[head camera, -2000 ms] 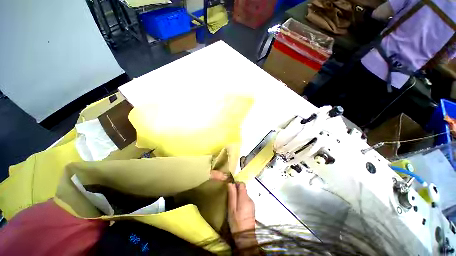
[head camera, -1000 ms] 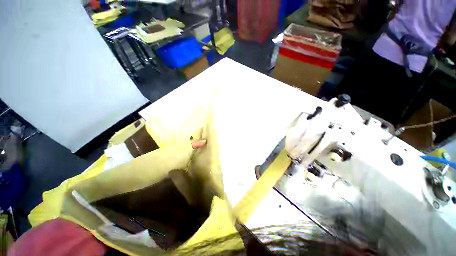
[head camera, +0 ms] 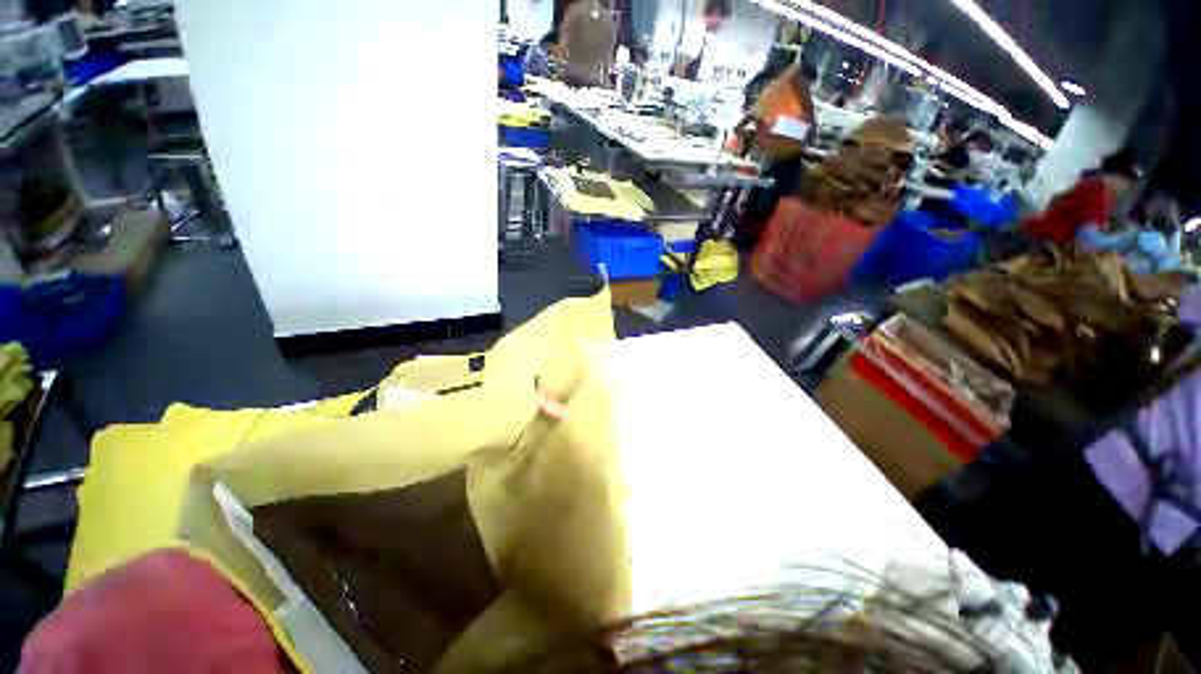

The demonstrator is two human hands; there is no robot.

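Observation:
The lining panel [head camera: 560,507] is raised and bowed open in front of me, its khaki face inward and yellow at its outer edges. The brown facing patch [head camera: 395,546] lies on the khaki face, with a thin shiny line across it. A white backing piece [head camera: 296,599] runs along the patch's left side. One or two fingertips show at a crease near the panel's upper edge; I cannot tell which hand they belong to. The rest of that hand is hidden. A red sleeve is at the lower left, with no left hand visible beyond it. Hair blurs the bottom right.
A white tabletop [head camera: 751,461] lies right of the panel. Yellow panels [head camera: 125,494] lie at the left. A white board or pillar [head camera: 349,171] stands ahead. A carton with a red band [head camera: 909,395], blue bins [head camera: 619,250] and brown piles are beyond. People are farther back and at the right.
The view has swung up and left, taking most of the sewing machine out of the picture. The panel stands higher, and more of its brown patch shows. The yellow strip by the needle is out of view.

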